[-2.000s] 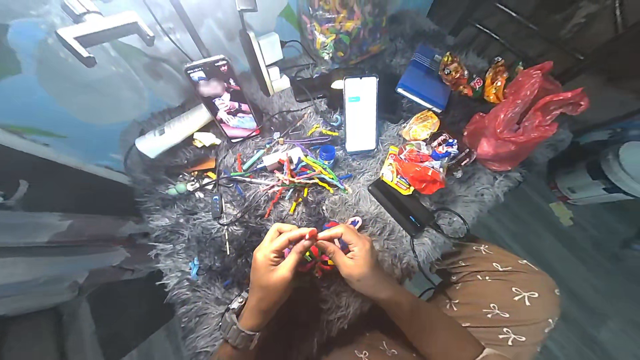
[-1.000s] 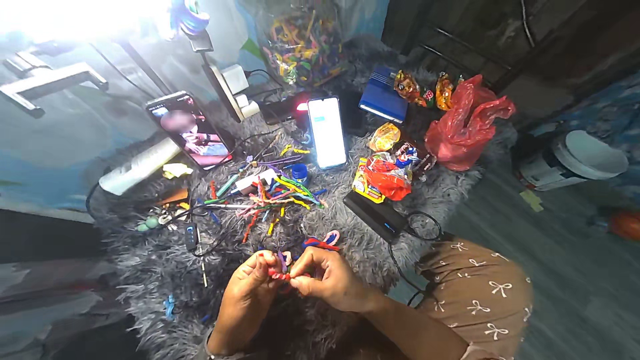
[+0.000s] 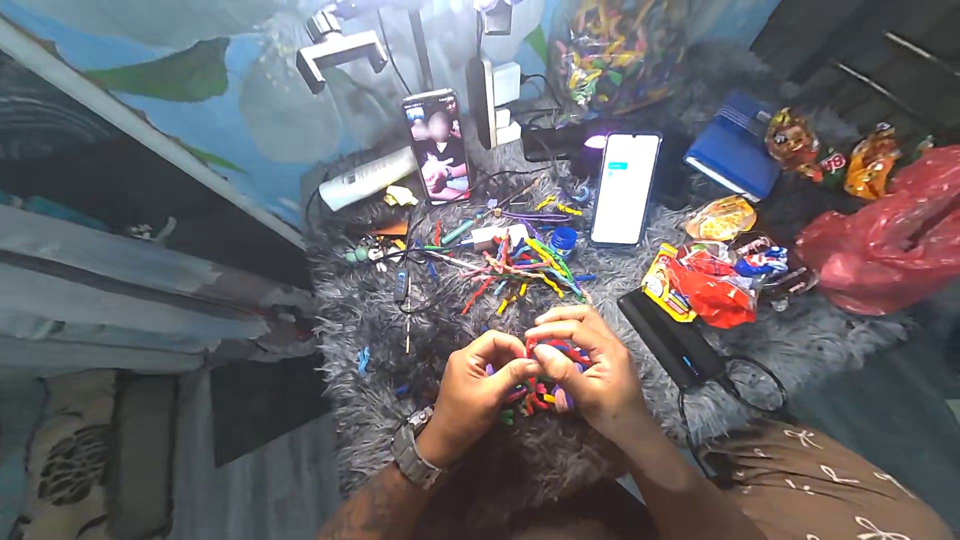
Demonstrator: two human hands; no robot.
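My left hand (image 3: 480, 394) and my right hand (image 3: 592, 371) meet low in the middle of the view, thumbs and forefingers pinched on a small red piece (image 3: 531, 346) that looks like soft cord or pipe cleaner. The fingers cover most of it. Under and between the hands lie more colored pieces (image 3: 536, 397), red, purple, yellow and green. A loose heap of colored twisted strands (image 3: 525, 266) rests on the grey furry cover (image 3: 465, 322) just beyond, beside a small blue-lidded jar (image 3: 562, 240). A wristwatch (image 3: 414, 450) is on my left wrist.
Two phones stand behind the heap, one upright (image 3: 437, 150), one pale-screened (image 3: 626, 191). A black power bank (image 3: 671, 341) with a cable, snack wrappers (image 3: 712, 289), a red plastic bag (image 3: 885, 232) and a blue notebook (image 3: 735, 150) lie right. A white tube (image 3: 367, 178) lies back left.
The view has swung noticeably between frames. Both hands stay close together, and their fingers have shifted around the red piece.
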